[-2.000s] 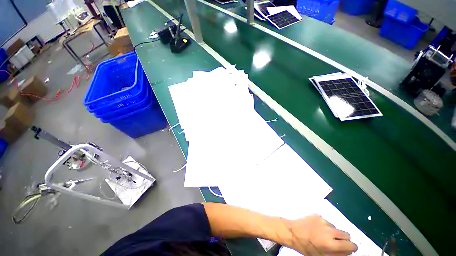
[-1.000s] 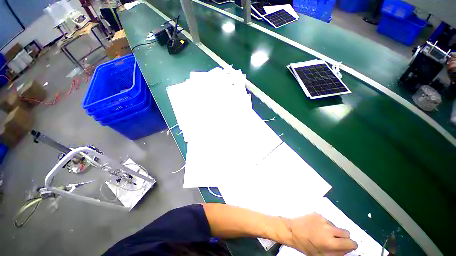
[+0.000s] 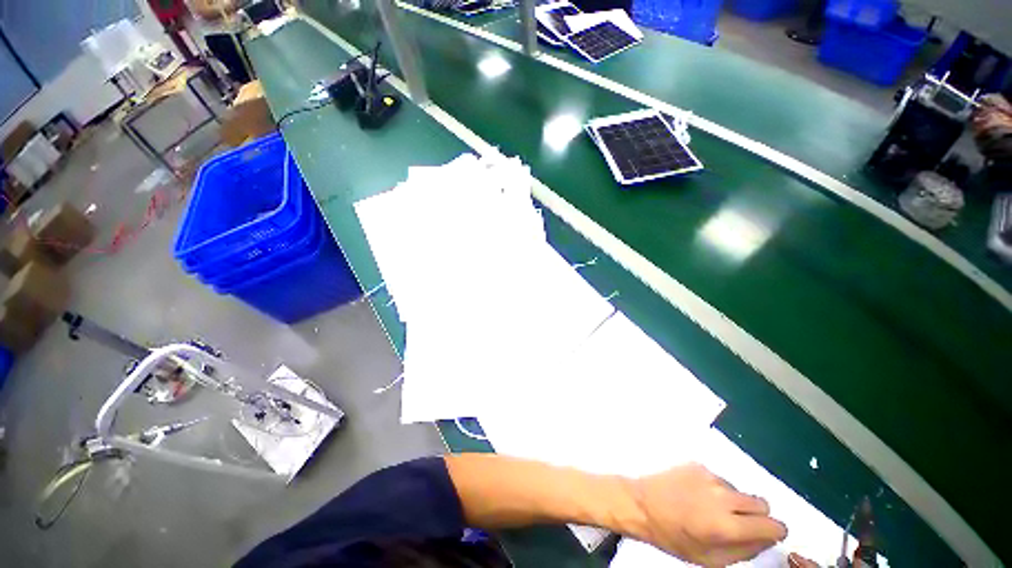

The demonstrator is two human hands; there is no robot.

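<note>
My left hand (image 3: 705, 516) comes in from the bottom, fingers curled together low over a white panel back (image 3: 766, 477) at bottom right. Whether it pinches a wire end cannot be seen. Skin at the bottom edge, just right of it, looks like fingertips of my right hand (image 3: 803, 561); the rest is cut off. A thin, dark, pointed tool (image 3: 862, 521) stands beside them, blurred; its hold is not visible. A messy pile of overexposed white panels (image 3: 477, 288) lies beyond my left hand, thin cables sticking out at its sides.
A green conveyor (image 3: 777, 311) with a pale rail runs along the right, carrying a face-up solar panel (image 3: 644, 146). A black device (image 3: 377, 108) stands at the bench's far end. Blue crates (image 3: 250, 222) and a white-framed cart (image 3: 189, 411) are at left. Another person's hand (image 3: 995, 120) shows at far right.
The solar panel on the conveyor has moved away, up and left in view. The fingertips at the bottom edge and more of the dark tool have come into view. My left hand has barely moved.
</note>
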